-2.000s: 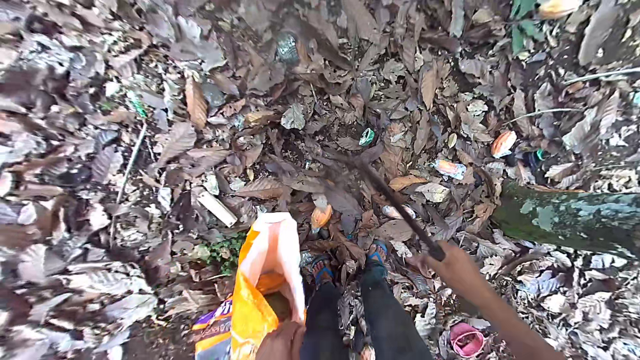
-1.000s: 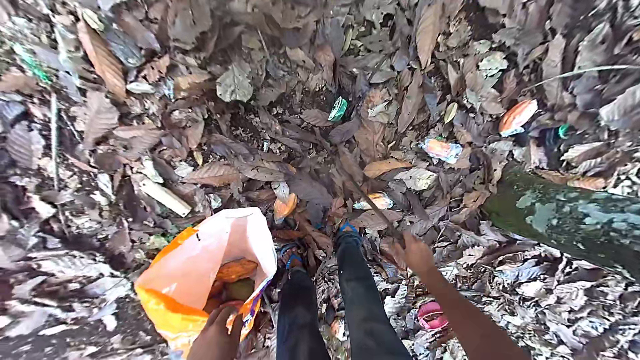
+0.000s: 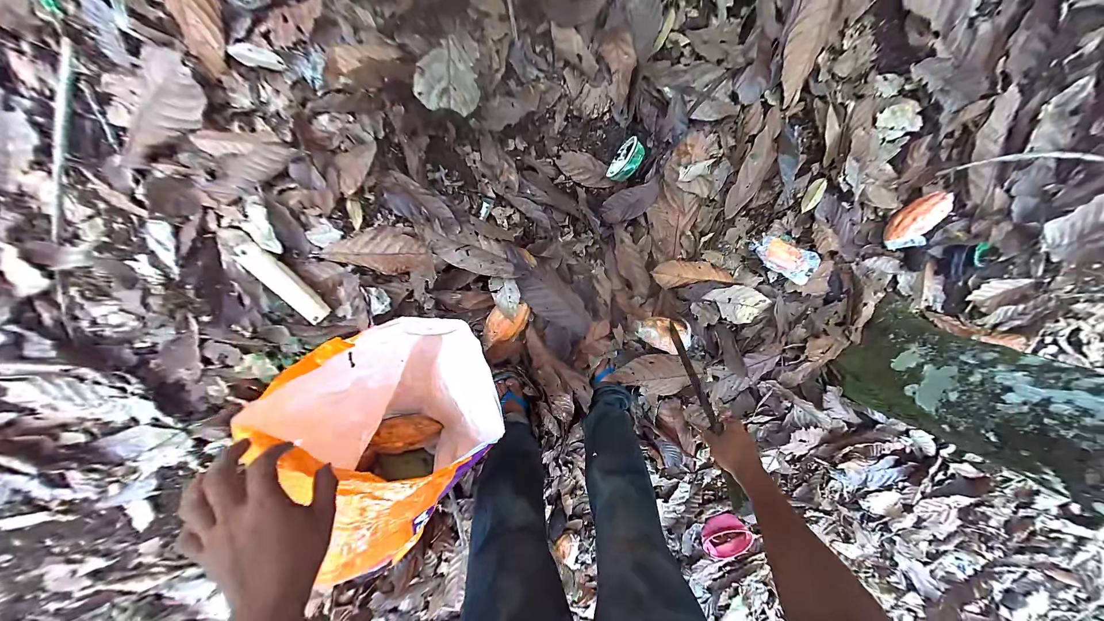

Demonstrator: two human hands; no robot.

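An orange woven sack (image 3: 371, 509) with a white inside stands with its mouth gaping, left of my legs. Orange cacao pods (image 3: 405, 433) and a darker greenish one lie inside it. My left hand (image 3: 259, 517) is at the sack's near left rim, fingers spread; whether it grips the rim is unclear. In my right hand (image 3: 731, 444) is a thin dark stick or blade (image 3: 693, 375), pointing forward and slightly left over the leaves. An orange pod (image 3: 506, 326) lies on the ground just ahead of my feet, and a pale orange pod piece (image 3: 662, 334) is beyond the tip.
Dry leaves cover the ground. A mossy log (image 3: 975, 388) lies at right. A pink container (image 3: 726, 536) is right of my legs, a green-and-white cup (image 3: 626, 159) ahead. Further right are a crumpled wrapper (image 3: 787, 260) and an orange pod husk (image 3: 918, 219). A pale wood piece (image 3: 280, 280) lies left.
The sack has moved left from directly beside my legs, its mouth now wider to view. My left hand has moved from the sack's mouth to its left rim. My right hand still holds the dark tool.
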